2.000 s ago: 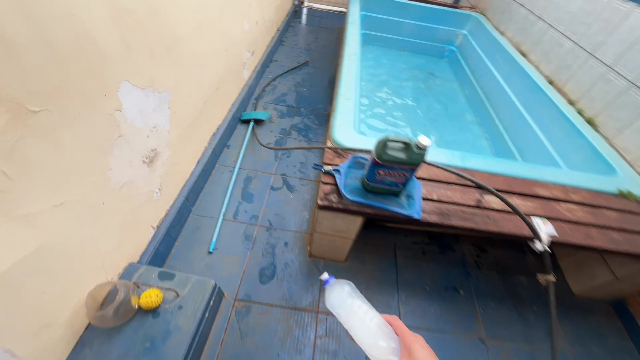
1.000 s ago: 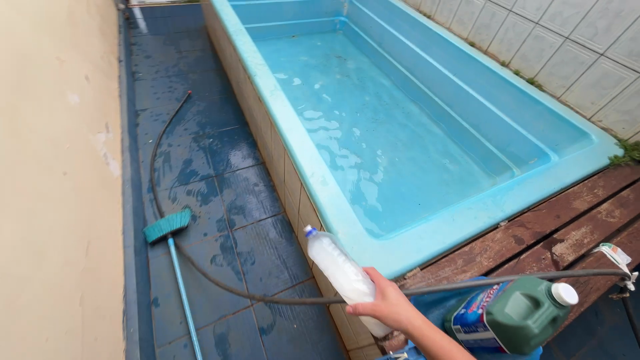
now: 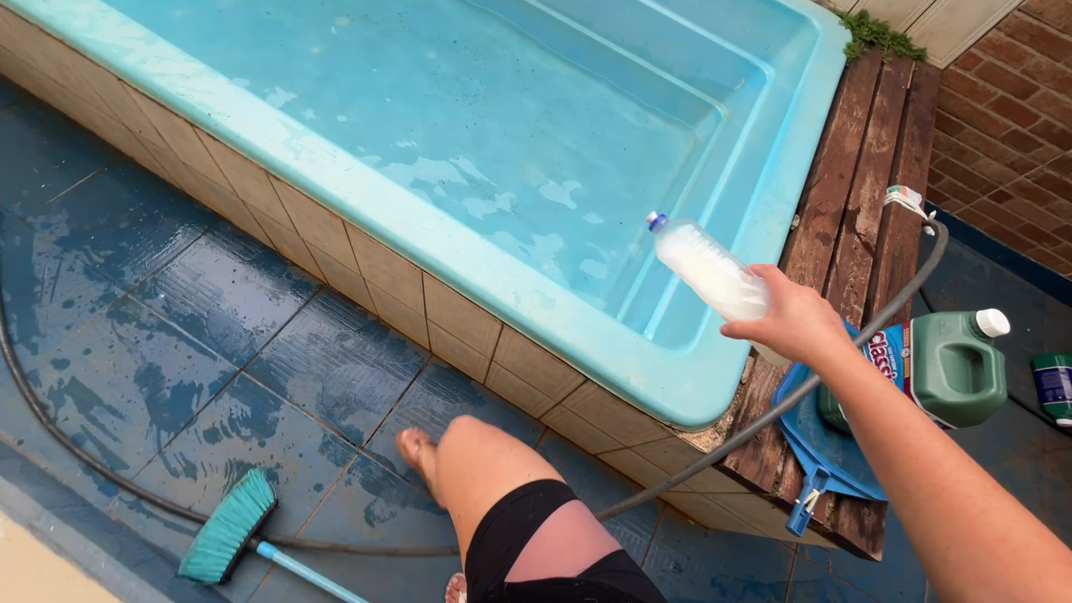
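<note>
My right hand (image 3: 791, 322) grips the lower end of a clear plastic bottle (image 3: 712, 268) holding whitish contents. The bottle is tilted, its blue-rimmed cap end pointing up and left, over the near right corner of the light blue pool (image 3: 519, 285). Below my forearm, a green jug (image 3: 959, 364) with a white cap and a blue and red label lies on a blue dustpan-like tray (image 3: 829, 456). A grey hose (image 3: 737, 448) passes under my forearm. My left hand is out of view.
A teal-bristled broom (image 3: 230, 532) lies on the wet blue floor tiles (image 3: 285, 394), by the hose. Weathered wooden planks (image 3: 846, 193) run along the pool's right end, with a green plant (image 3: 879, 35) at their far end. Another green container (image 3: 1053, 385) stands at the right edge.
The view has swung right and down. My right hand, holding the bottle, has moved from beside the pool's outer wall to over its rim corner. My legs have come into view.
</note>
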